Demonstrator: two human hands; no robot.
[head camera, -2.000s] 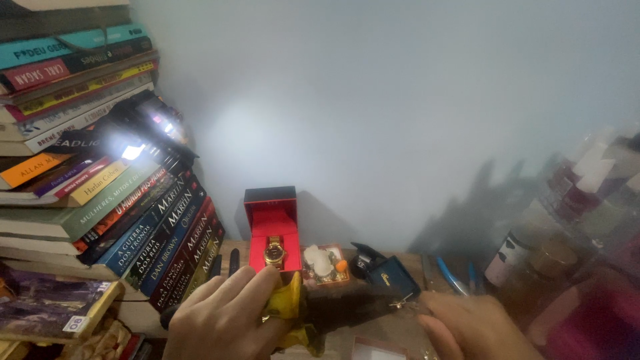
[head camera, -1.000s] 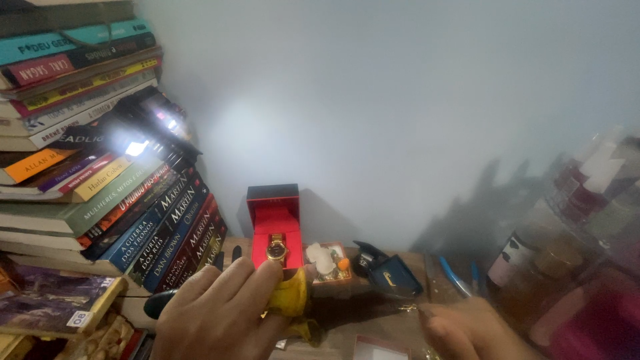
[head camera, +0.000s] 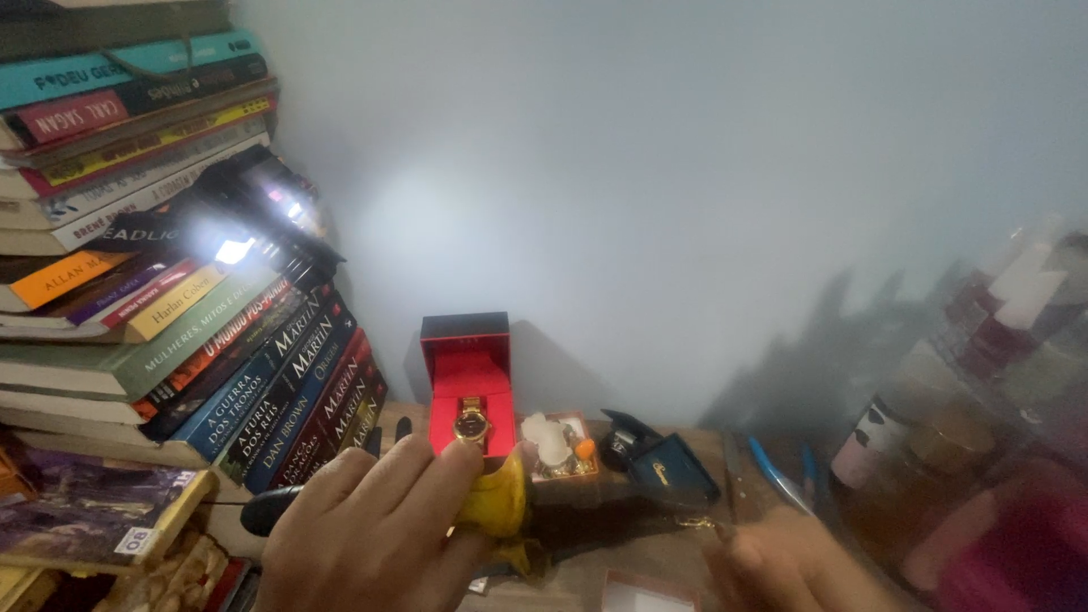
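Observation:
My left hand (head camera: 374, 527) is closed around a yellow and black object (head camera: 495, 501), possibly a tool's handles; its rounded black end sticks out left of the knuckles. My right hand (head camera: 790, 557), blurred, is at the lower right, its fingertips beside a small gold clasp or chain piece (head camera: 697, 522); whether they grip it is unclear. Behind my left hand, a gold wristwatch (head camera: 471, 425) sits in an open red-lined box (head camera: 500, 408). Right of it, a small box (head camera: 592, 467) holds pale and orange pieces. A dark blue case (head camera: 676, 470) lies open further right.
Stacked books (head camera: 238, 374) rise at the left, with a lit headlamp (head camera: 289, 229) on them. Blue-handled pliers (head camera: 778, 476) lie at the right, near blurred containers (head camera: 952, 416). A white-centred box (head camera: 650, 595) is at the bottom edge. The wall (head camera: 646, 187) stands behind.
The rounded black end shows further out to the left of my left hand than two seconds ago. My right hand stays near the gold piece.

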